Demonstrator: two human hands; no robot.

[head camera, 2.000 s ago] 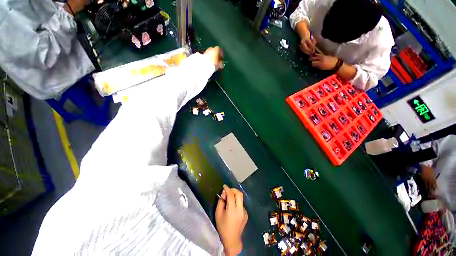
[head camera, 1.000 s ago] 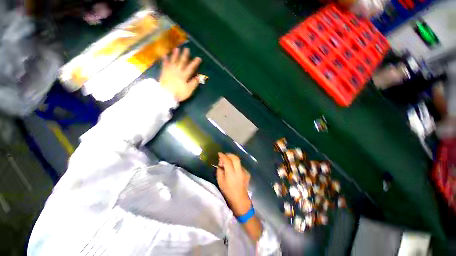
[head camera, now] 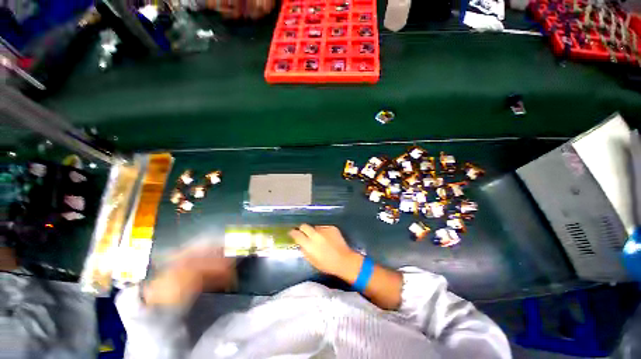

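My right hand [head camera: 325, 250], with a blue wrist strap [head camera: 363, 273], rests at the right end of the yellow-green translucent film [head camera: 260, 240]; whether it holds anything is hidden. My left hand [head camera: 193, 270] is strongly blurred, left of the film near the bench's front edge; its fingers cannot be made out. The grey plate [head camera: 280, 190] lies just beyond the film. A pile of small flex assemblies [head camera: 413, 200] lies to the right, and a few more small assemblies [head camera: 199, 191] lie left of the plate.
Orange-yellow adhesive strips [head camera: 149, 200] lie at the left. A red compartment tray [head camera: 322, 78] stands across the green belt [head camera: 211, 105], with single small units [head camera: 384, 116] on it. A grey metal box [head camera: 573, 210] stands at the right. A person's sleeve [head camera: 49, 319] is at lower left.
The view has turned, so the bench now runs level. My left hand has come back from beside the orange strips towards my body. My right hand stays at the film's right end.
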